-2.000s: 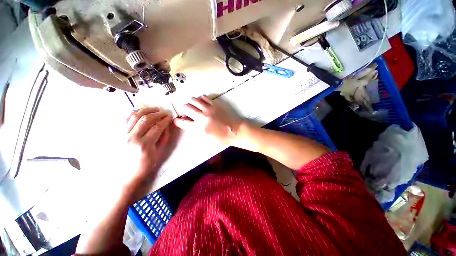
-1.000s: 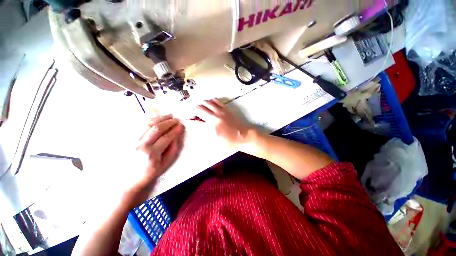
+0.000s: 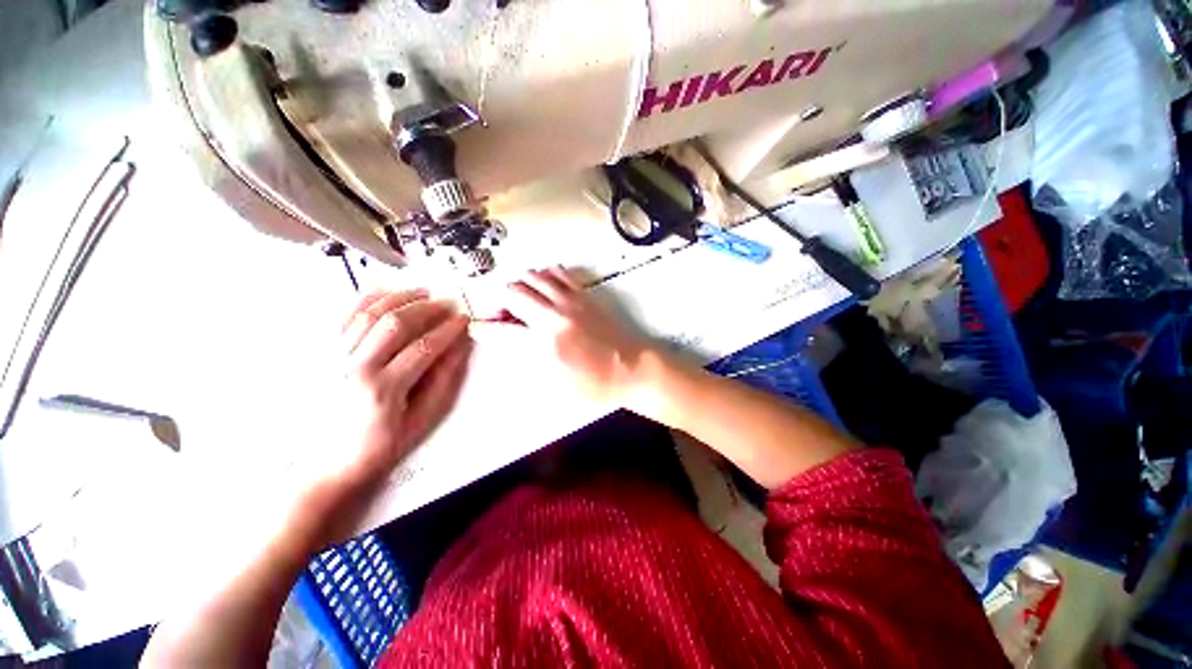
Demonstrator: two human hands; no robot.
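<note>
The cream sewing machine [image 3: 562,92] spans the top of the view, with magenta lettering. Its presser foot area [image 3: 473,251] is just beyond my fingers. My left hand [image 3: 408,359] has its fingers bent and fingertips together left of the needle area. My right hand [image 3: 575,327] rests on the table with its fingers forward. A small dark edge shows between the two hands. Pale fabric is washed out against the white table [image 3: 471,431], so its outline and whether my fingers pinch it cannot be told.
Black-handled scissors [image 3: 654,199], blue snips [image 3: 732,243], a screwdriver [image 3: 837,265] and a green-handled tool [image 3: 860,229] lie right of the hands. Dark strips [image 3: 66,288] lie at the left. Blue crates [image 3: 360,595] holding cloth are below the table edge. A clear plastic bag [image 3: 1118,242] hangs at the right.
The view has shifted, so more of the machine shows. My hands have moved a little apart since the earliest frame, and the small dark edge now shows between them.
</note>
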